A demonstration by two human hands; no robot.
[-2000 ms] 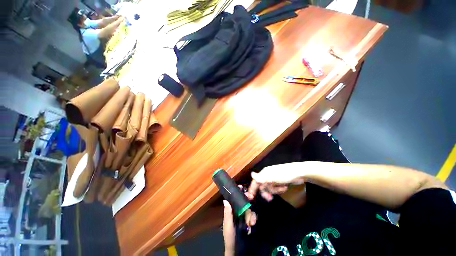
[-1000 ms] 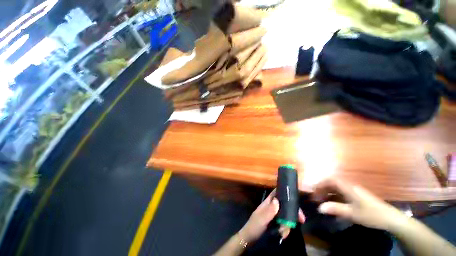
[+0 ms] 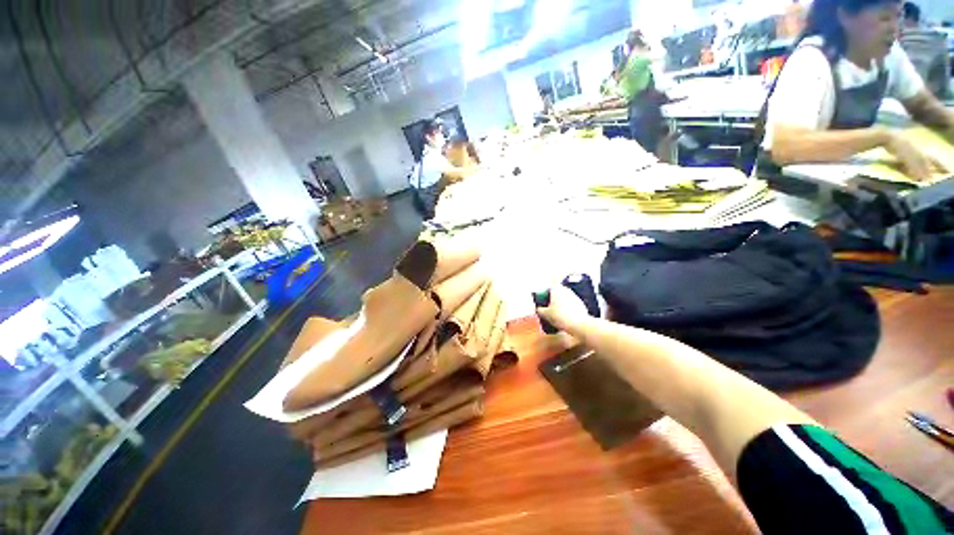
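My right hand (image 3: 566, 311) reaches from the lower right across the table. Its fingers are around a black thread spool (image 3: 542, 301) with a green end, mostly hidden behind the hand. A second dark spool (image 3: 580, 292) stands just beyond the hand, beside the large black bag (image 3: 732, 303). An olive-brown card (image 3: 602, 395) lies flat on the glossy orange-brown table (image 3: 513, 470), partly under my forearm. My left hand is out of the picture.
Brown leather pieces (image 3: 418, 361) are stacked on white sheets at the left table edge. An orange tool (image 3: 930, 426) lies at the right edge. Yellow sheets (image 3: 669, 195) lie behind the bag. A person (image 3: 826, 105) works at the upper right; others stand farther back.
The view has lifted and turned toward the room. The green-ended spool has moved from my left hand near the lap to my right hand at the table's far side. My left hand has left the picture.
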